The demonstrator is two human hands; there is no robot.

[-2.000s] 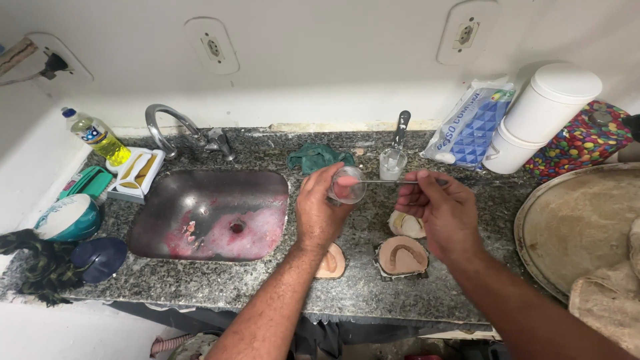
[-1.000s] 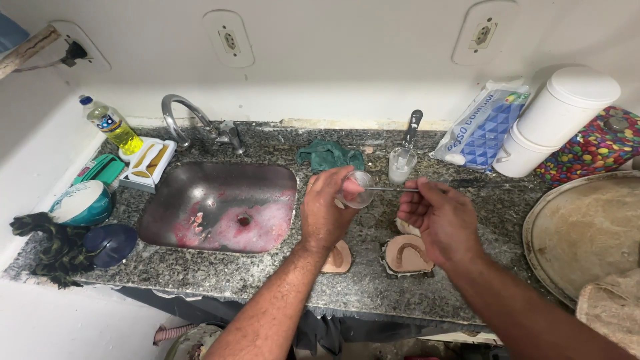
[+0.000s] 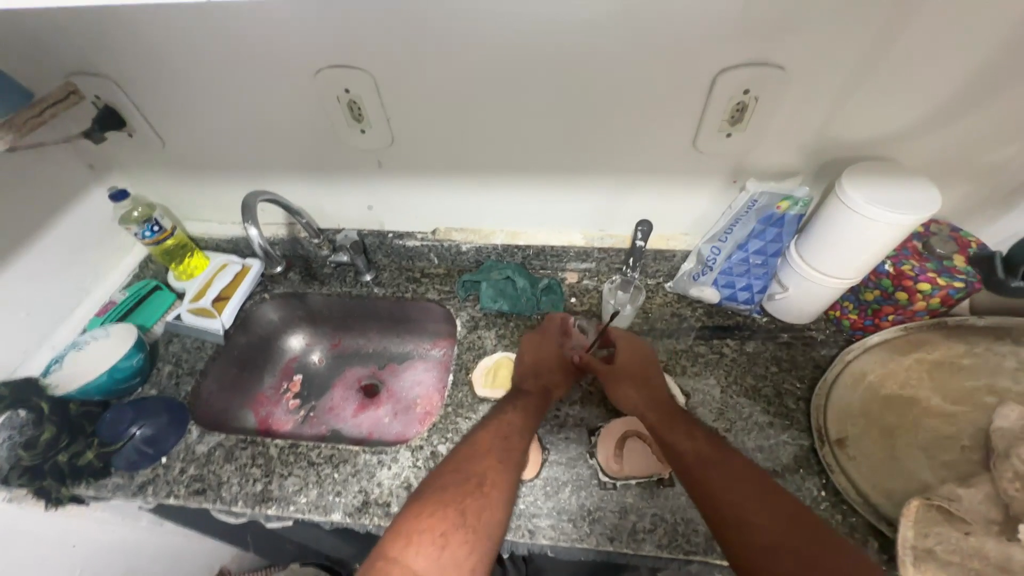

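My left hand is closed around a small clear cup, partly hidden by the fingers. My right hand grips a thin dark-tipped tool at the cup. Below my right hand lies a pinkish dental cast with a horseshoe-shaped ridge. A second cast is mostly covered by my left forearm. A pale cast with a yellowish middle lies left of my left hand. Behind the hands stands a clear cup with a dark-handled tool in it.
The stained sink and its faucet are at left, near a detergent bottle and a teal bowl. A green cloth lies at the back. At right are a plaster bag, white tubs and a large round tray.
Both hands have moved closer together and tilted the cup and thin tool, which earlier lay nearly level between them. The pale cast with the yellowish middle now shows beside my left hand.
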